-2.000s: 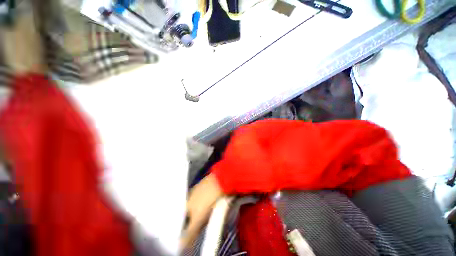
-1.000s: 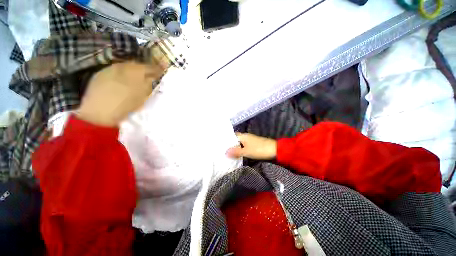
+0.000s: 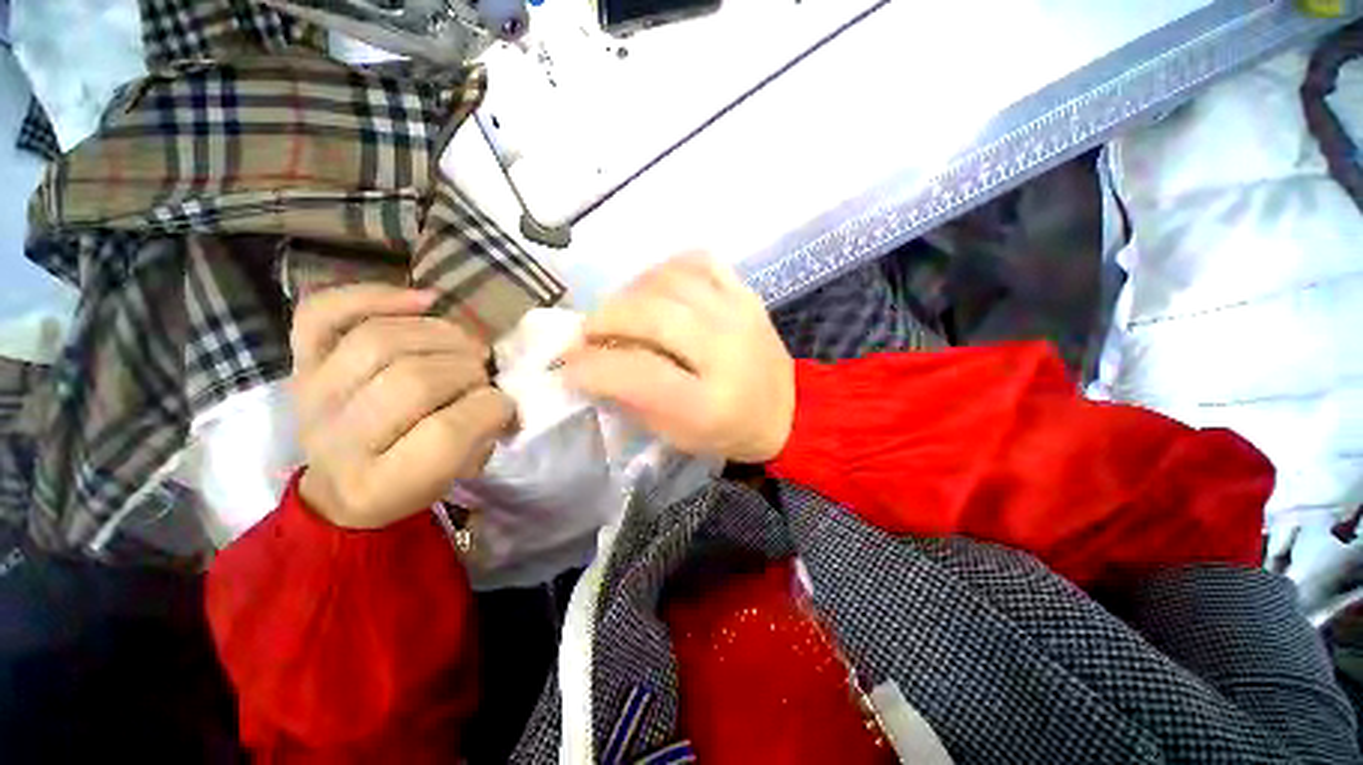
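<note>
The beige plaid fabric (image 3: 299, 142) lies in a crumpled pile at the left, with one folded corner reaching toward the hands. The white lining (image 3: 546, 486) hangs below the hands over the lap. My left hand (image 3: 401, 396) is curled with its fingertips gripping the white lining near the plaid edge. My right hand (image 3: 691, 359) pinches the white lining close beside it. The fingertips of both hands nearly meet, and the exact edge they hold is partly hidden.
The white table (image 3: 718, 165) has a long dark line across it. A steel ruler (image 3: 987, 172) lies along its near edge. Machine parts (image 3: 434, 23) and a black rectangular object (image 3: 658, 12) show at the top. White quilted fabric (image 3: 1241, 284) is at the right.
My left hand has moved down and right from the machine area. My right hand has moved up, and both now meet at the white lining. More plaid fabric shows.
</note>
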